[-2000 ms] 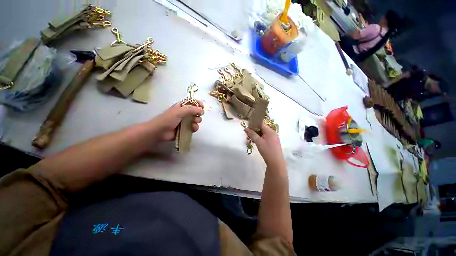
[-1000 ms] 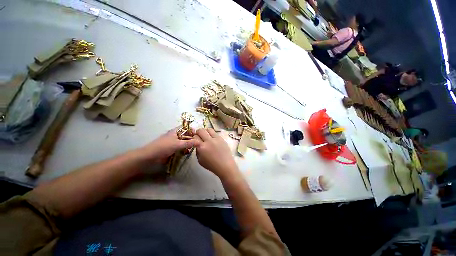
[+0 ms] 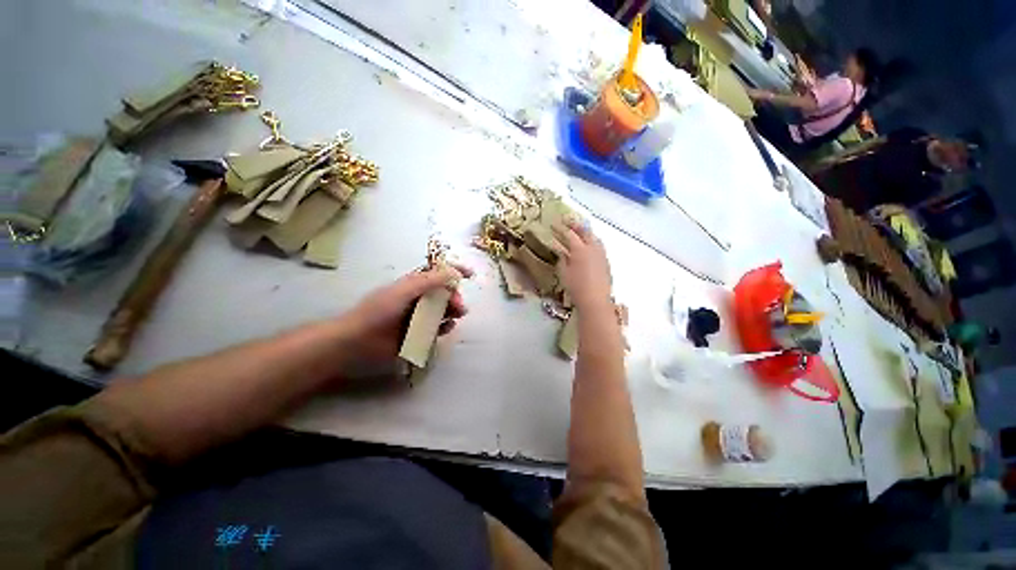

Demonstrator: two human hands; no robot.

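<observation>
My left hand [image 3: 390, 317] holds a small bunch of khaki strap tabs [image 3: 425, 325], with gold snap hooks showing above the fingers. My right hand [image 3: 585, 267] reaches onto the heap of strap tabs [image 3: 535, 239] just to the right; its fingertips touch a tab at the heap's right side. Whether it grips that tab cannot be told. Part of the heap is hidden behind the right hand and wrist. A second fanned bunch of tabs [image 3: 292, 200] lies at the left, and a third bunch [image 3: 173, 102] lies behind it.
A hammer [image 3: 156, 273] and a plastic bag with a tab on top [image 3: 106, 217] lie left. A glue pot [image 3: 616, 115] stands in a blue tray [image 3: 587, 165]. A red bag [image 3: 758, 306], a dark object [image 3: 703, 325] and a jar [image 3: 733, 442] are right. Two people are beyond.
My right hand has left the bunch at my left hand and moved right and away from me onto the heap. My left hand still holds its bunch, now with a tab's flat face showing.
</observation>
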